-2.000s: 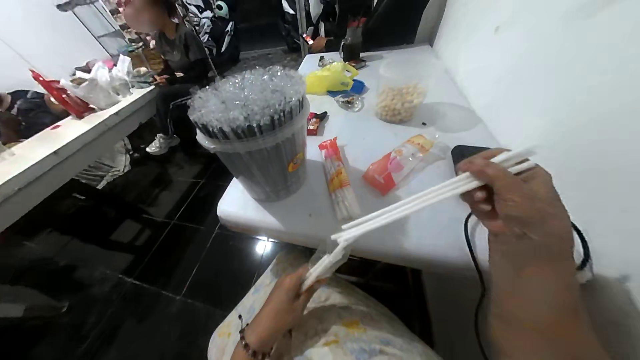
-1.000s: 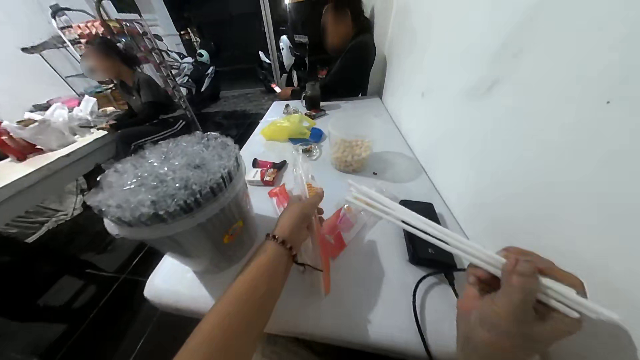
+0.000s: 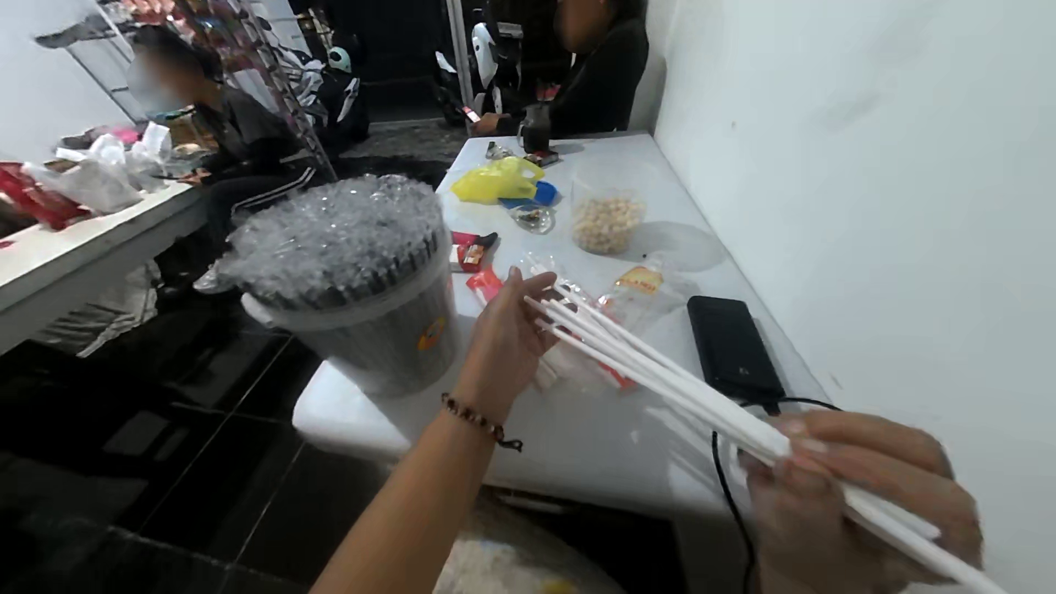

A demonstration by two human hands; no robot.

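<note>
Several long thin white sticks (image 3: pixel 660 371) are gripped in my right hand (image 3: pixel 866 487) at the lower right, their far ends fanned toward the upper left. My left hand (image 3: pixel 516 330), with a beaded bracelet at the wrist, is raised by those far ends, palm toward them and fingers apart; whether it touches them I cannot tell. Behind and below it, printed clear plastic packaging (image 3: pixel 639 285) with red and orange parts lies on the white table. Left of my left hand stands a plastic bucket (image 3: pixel 371 330) packed with dark sticks under clear plastic wrapping (image 3: pixel 346 231).
A clear tub of small pale pieces (image 3: pixel 609 223) and a yellow plastic bag (image 3: pixel 497 180) are farther back on the white table (image 3: pixel 577 437). A black power bank (image 3: pixel 733 346) with a cable lies near the wall. Two people sit beyond, one at another table (image 3: pixel 91 239) at left.
My left hand has left the orange-and-clear packet it held one second ago and now is at the sticks' far ends. The sticks in my right hand are more fanned out.
</note>
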